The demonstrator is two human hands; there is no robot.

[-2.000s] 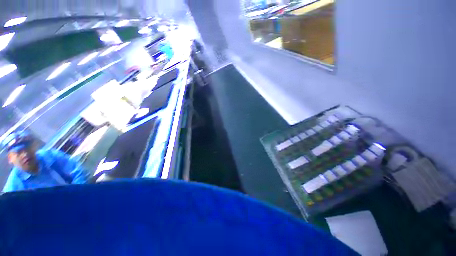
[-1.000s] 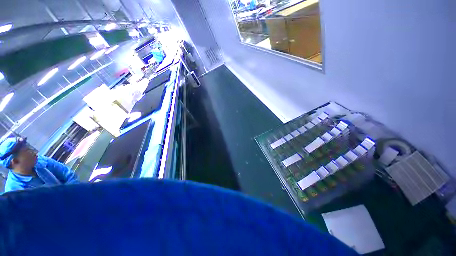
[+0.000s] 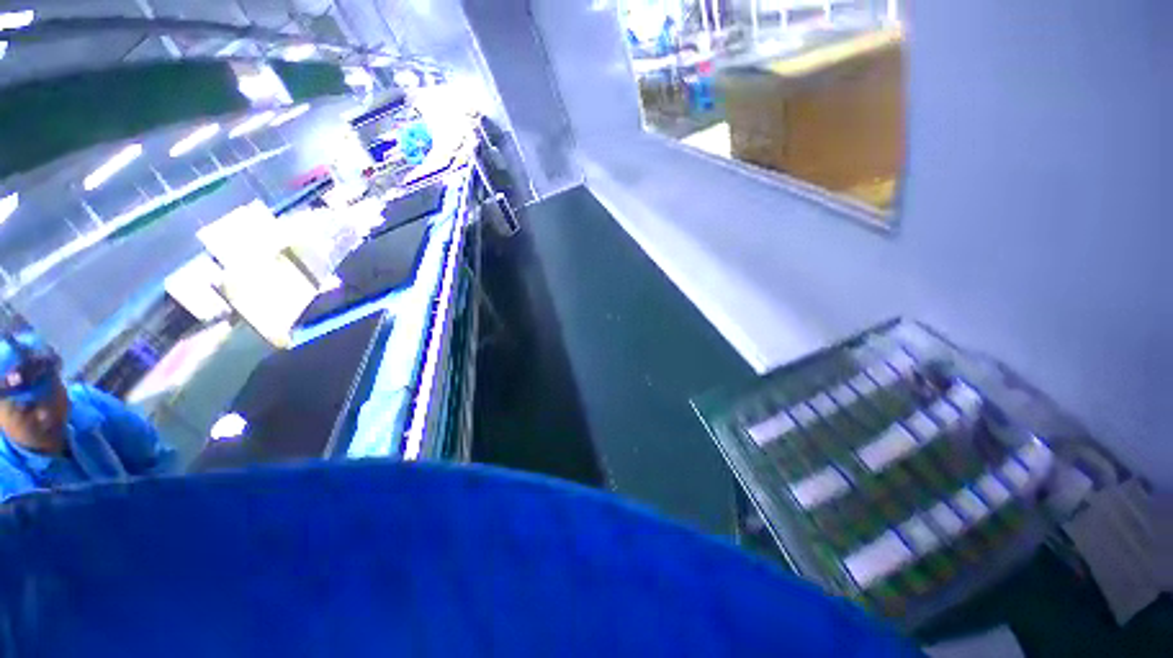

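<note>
Neither of my hands is in view; a large blue shape fills the bottom of the picture and hides what is below. A clear component tray (image 3: pixel 774 504) lies on the green-topped bench at the right, with rows of green boards and white flat cables on it. A black LCD panel module (image 3: pixel 293 388) lies on the line at the left, its lower part hidden by the blue shape.
A person in blue (image 3: pixel 109 437) stands beyond the line at the left edge. The conveyor line (image 3: pixel 431 347) runs away from me. The green bench (image 3: pixel 643 347) runs along the pale wall (image 3: pixel 1029 167), below a window. A white sheet (image 3: pixel 984 645) is cut off at the bottom.
The view has shifted, so the tray and white sheet sit lower and further right, and the person sits further left. The white sheet is now mostly out of the picture.
</note>
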